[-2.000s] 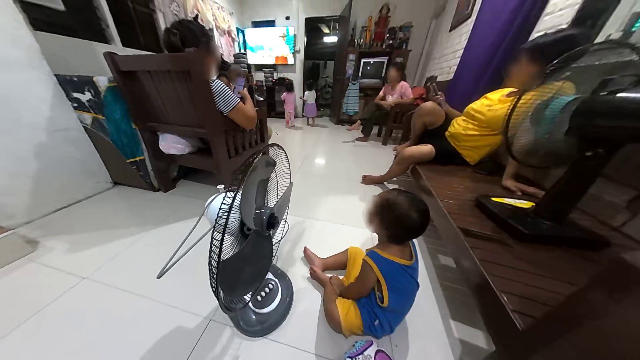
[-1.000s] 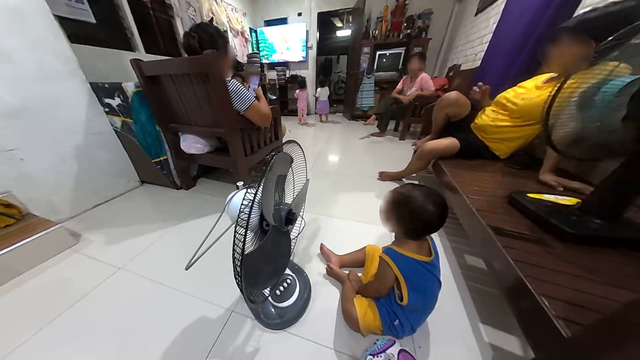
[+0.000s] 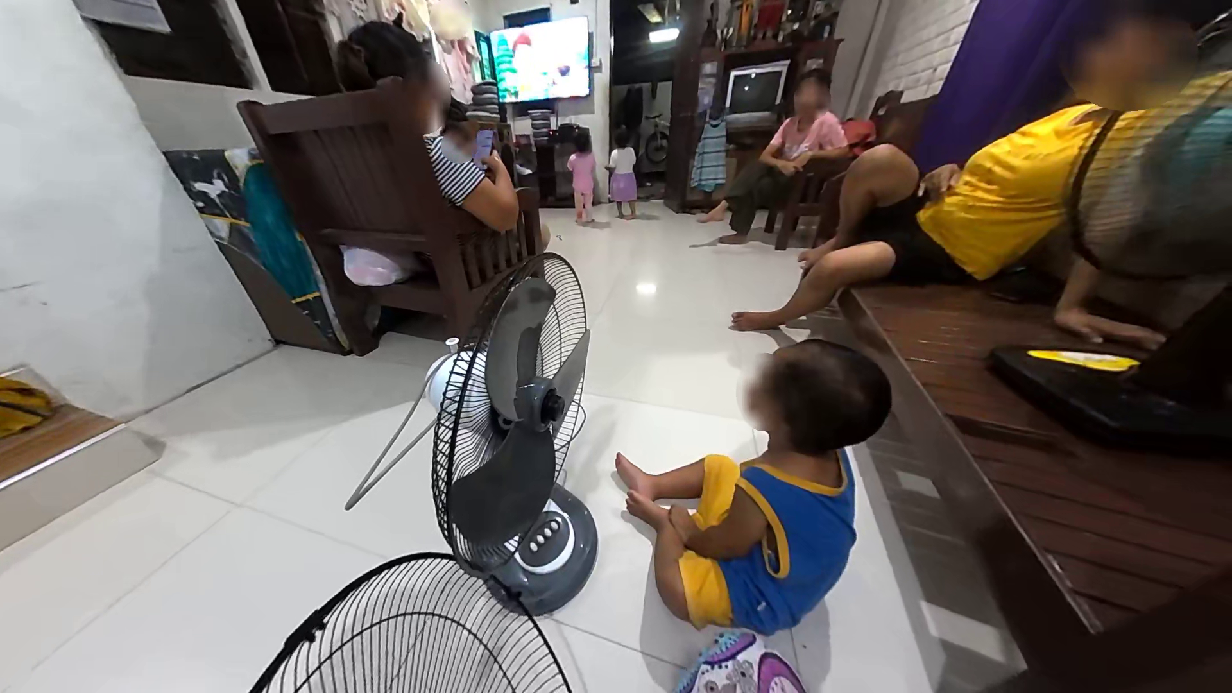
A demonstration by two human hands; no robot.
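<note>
Neither my left hand nor my right hand shows in the head view. An electric fan (image 3: 525, 414) stands on the tiled floor near the middle, its grey blades uncovered in front and the rear wire grille behind them. Its round grey base (image 3: 546, 558) has several push buttons. A black wire fan grille (image 3: 423, 640) enters at the bottom edge, in front of the base; whatever holds it is out of view. To the right of the fan a small person in a blue and yellow outfit (image 3: 794, 539) sits on the floor, beside a purple and white patterned item (image 3: 739, 666).
A wooden slatted bench (image 3: 1049, 462) runs along the right, bearing another fan's base (image 3: 1107, 385) and a person in yellow. A person sits in a wooden chair (image 3: 337, 183) at the left. Several people are farther back, near a lit television (image 3: 541, 60). A low step (image 3: 67, 462) is at the left.
The black wire grille has come into view at the bottom edge; neither earlier frame shows it there. The open-fronted fan and the seated small person have stayed in place.
</note>
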